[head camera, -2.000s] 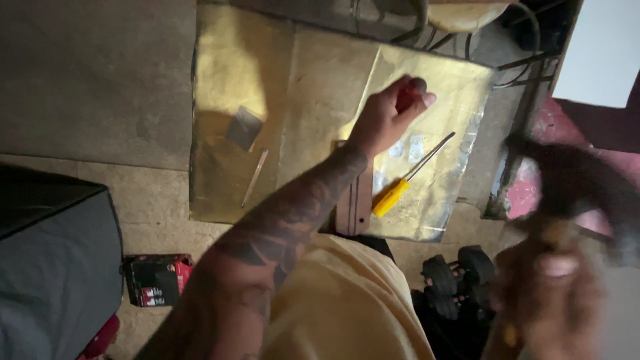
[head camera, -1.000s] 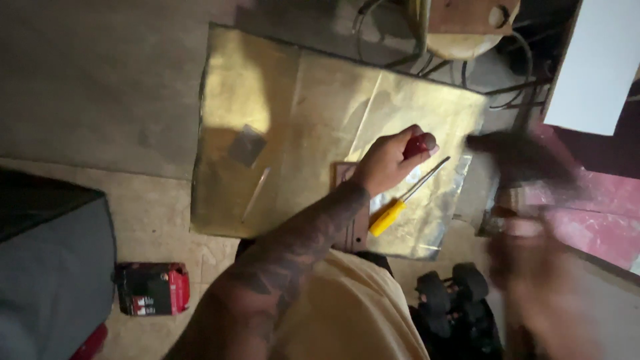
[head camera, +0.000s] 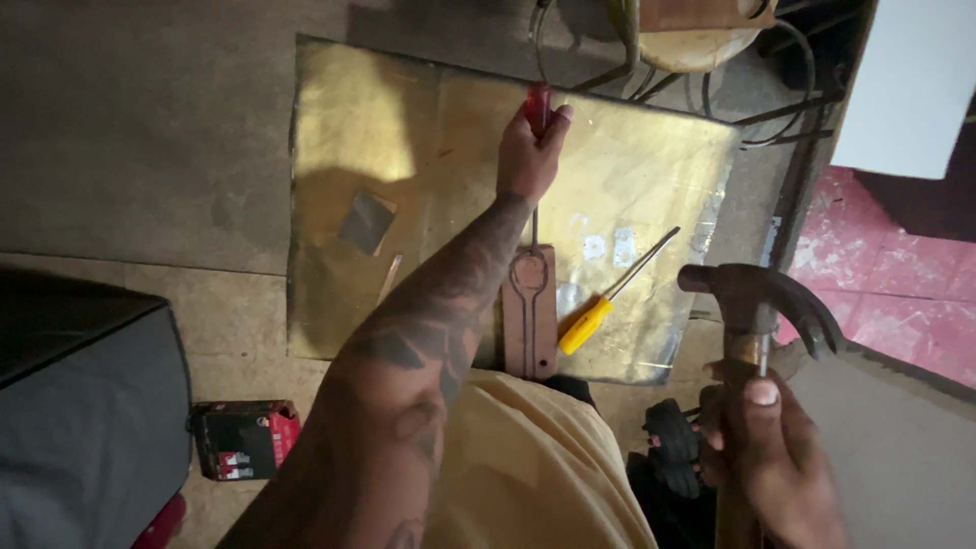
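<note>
My left hand (head camera: 529, 156) grips the red handle of a screwdriver (head camera: 538, 103). Its metal shaft runs down to the upper end of a narrow wooden board (head camera: 543, 328), where a spoon-like outline is drawn in dark line. At the right, my right hand (head camera: 774, 450) is closed round the wooden handle of a claw hammer (head camera: 751, 293), raised clear of the board. A second screwdriver, with a yellow handle (head camera: 585, 326), lies beside the board on the brass-coloured sheet (head camera: 473, 114). The shaft's tip seems to meet the board's outline; exact contact cannot be told.
A square of sandpaper-like material (head camera: 367, 223) and a thin strip (head camera: 390, 276) lie on the sheet. Beyond it stands a stool (head camera: 698, 49) with metal legs. A black and red box (head camera: 244, 441) is on the floor at left, near a grey covered object (head camera: 99, 412).
My left hand has turned, so the red handle now points away and the shaft shows against the board. The hammer in my right hand was blurred before and is sharper now.
</note>
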